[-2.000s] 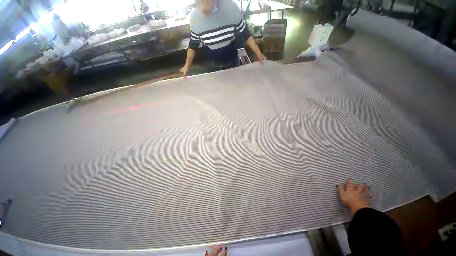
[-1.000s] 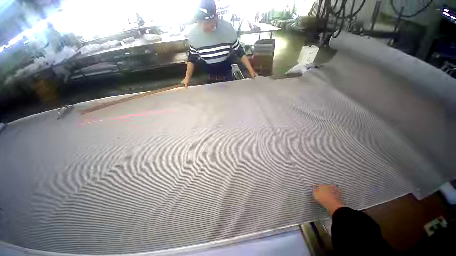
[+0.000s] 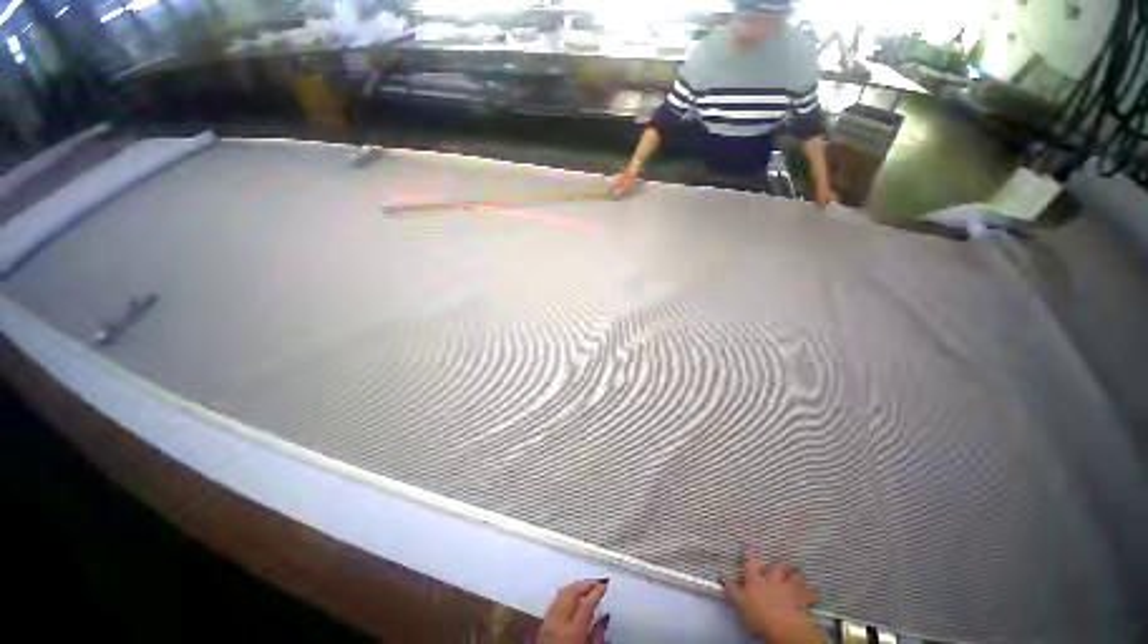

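The striped grey-beige fabric ply point(image 3: 705, 415) covers the table, with a shimmering pattern and soft wrinkles. My right hand point(image 3: 770, 601) lies palm down on the fabric at its near edge, fingers spread, holding nothing. My left hand point(image 3: 577, 614) is at the bottom edge of the view, partly cut off, over the white underlay paper point(image 3: 416, 518) just outside the fabric edge. Its fingers are slightly bent and apart, and no thing shows in it. A long thin wooden stick point(image 3: 504, 201) lies over the far part of the fabric, one end at the other person's hand.
A person in a striped sweater point(image 3: 743, 94) stands across the table, hands at the far edge. A metal lay weight point(image 3: 126, 318) sits on the cloth at left, another point(image 3: 368, 156) at the far edge. A white roll point(image 3: 113, 195) lies at the left end, the fabric roll point(image 3: 1108, 277) at right.
The view has swung left, showing the white roll and near-left weight. My right hand has moved from farther in on the fabric to its near edge. My left hand has come back into view.
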